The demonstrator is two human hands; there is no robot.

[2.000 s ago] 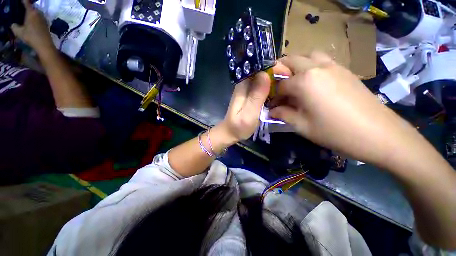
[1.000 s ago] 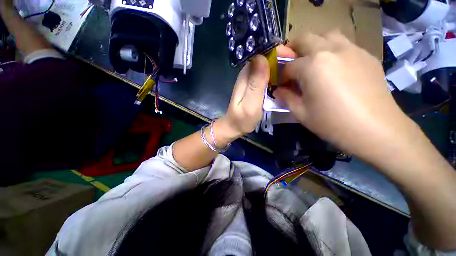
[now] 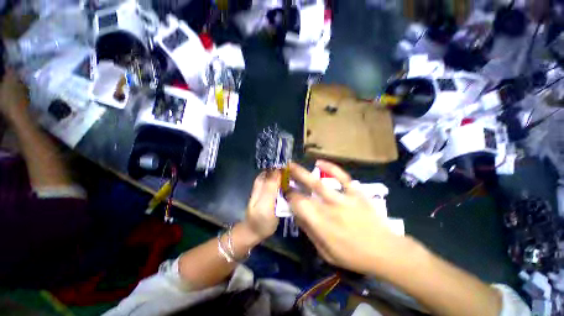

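The lens module with its lamp board (image 3: 269, 148) stands blurred above my left hand (image 3: 264, 207). A yellow ribbon cable (image 3: 285, 179) runs from it down to the small white side housing (image 3: 283, 207) between my hands. My left hand grips the housing from its left side. My right hand (image 3: 337, 225) lies over the white camera body (image 3: 378, 192), with its fingertips by the ribbon and housing; blur hides whether they pinch anything. A red part (image 3: 323, 171) shows behind the right fingers. Coloured wires (image 3: 323, 287) hang below.
An open cardboard parts box (image 3: 349, 126) with small black pieces lies beyond my hands. Part-built cameras stand at left (image 3: 173, 117) and right (image 3: 454, 95). A dark heap of modules (image 3: 529, 228) lies at far right. Another person's arm (image 3: 40, 148) is at left.
The view has tilted up and shows more of the bench. The module, held up as before, now appears smaller and lower. My right fingers look more spread around the ribbon.
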